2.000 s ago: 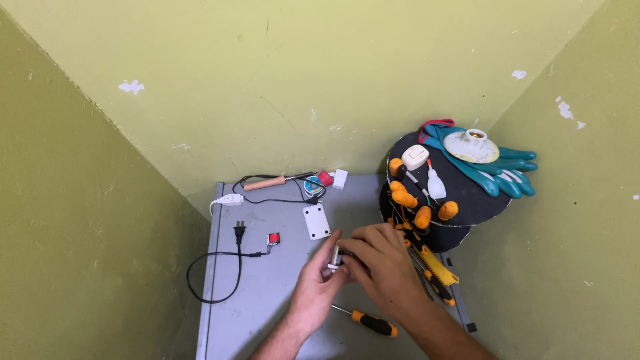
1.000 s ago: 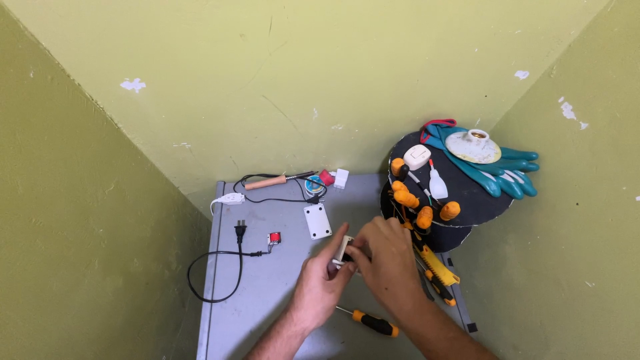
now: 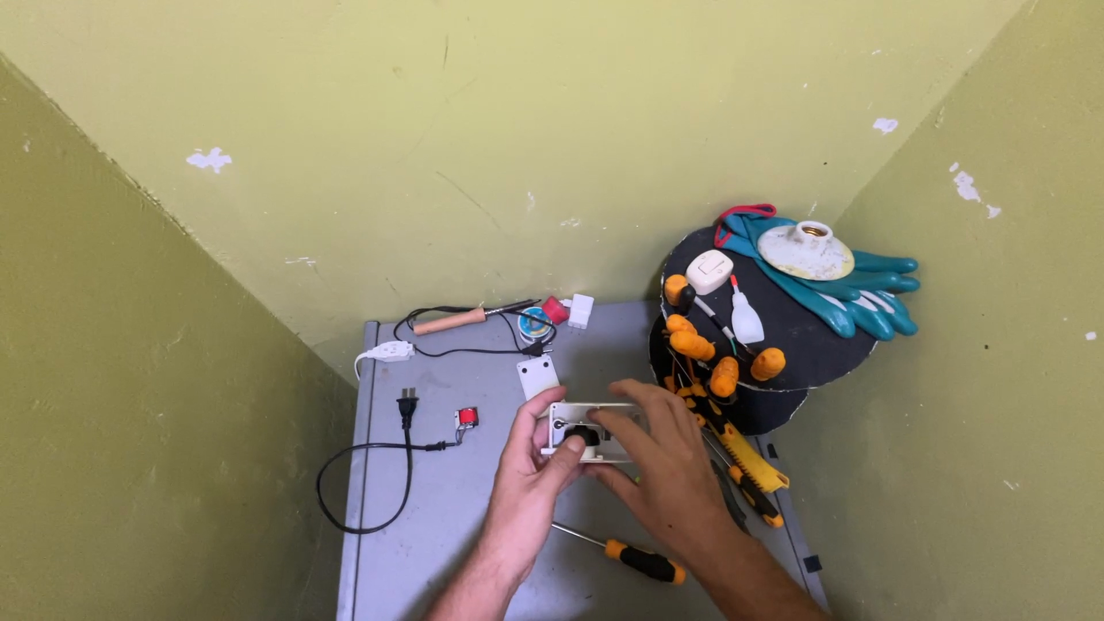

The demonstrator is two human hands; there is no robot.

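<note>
A small white plastic housing (image 3: 614, 450), its inside facing up, is held above the grey table. My left hand (image 3: 539, 457) grips its left end, with the thumb on a black part (image 3: 586, 434) inside. At the housing's right side, my right hand (image 3: 664, 448) has fingers on or over it; they hide part of the interior. A white plate with dark corner holes (image 3: 538, 377) lies just behind my left hand. Below the hands is a screwdriver with an orange and black handle (image 3: 645, 561).
A soldering iron (image 3: 450, 322), solder spool (image 3: 536, 323) and white adapter (image 3: 580, 311) lie at the back of the grey table (image 3: 431, 543). A corded plug (image 3: 406, 409) and red coil (image 3: 467, 417) are left. A black round stand (image 3: 806, 366) holds gloves (image 3: 871, 315), a lamp socket (image 3: 807, 248) and tools.
The white housing has turned so that its open inside now faces the camera. My right hand's fingers have spread toward its right side. The tools around have stayed put.
</note>
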